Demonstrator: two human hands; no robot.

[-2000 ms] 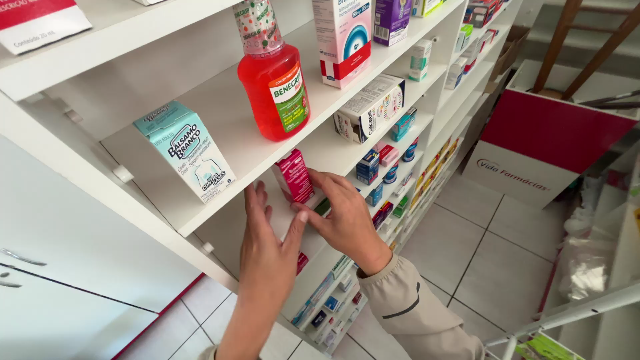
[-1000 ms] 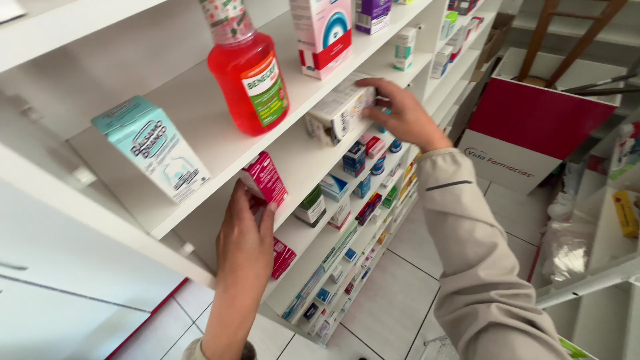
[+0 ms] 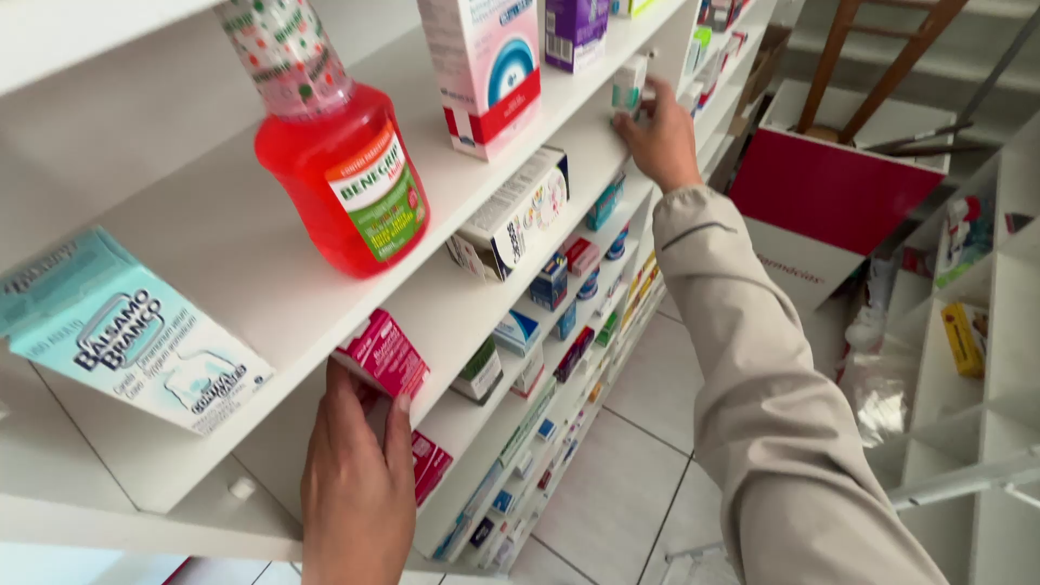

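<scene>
My left hand (image 3: 361, 463) has its thumb and fingers around the lower end of a magenta medicine carton (image 3: 383, 355) on the second shelf. My right hand (image 3: 662, 138), its arm in a beige sleeve, reaches to the far end of that shelf and has its fingers on a small white and green carton (image 3: 628, 85). Between the hands a white carton with colourful print (image 3: 520, 215) lies on the same shelf. Above stand a red Benegrip bottle (image 3: 349, 179), a teal and white Bálsamo Branco carton (image 3: 134, 333), a pink and white carton (image 3: 491, 73) and a purple carton (image 3: 575, 32).
Lower shelves hold many small cartons, among them a green and white one (image 3: 479, 374) and red ones (image 3: 429, 467). At the right stand a magenta and white bin (image 3: 837, 187) holding wooden legs, and a white shelf unit (image 3: 959, 431). The floor (image 3: 626, 479) is tiled.
My right hand has moved from beside my left hand, to the white carton with colourful print, then farther along the shelf to the small white and green carton. My left hand remains at the magenta carton.
</scene>
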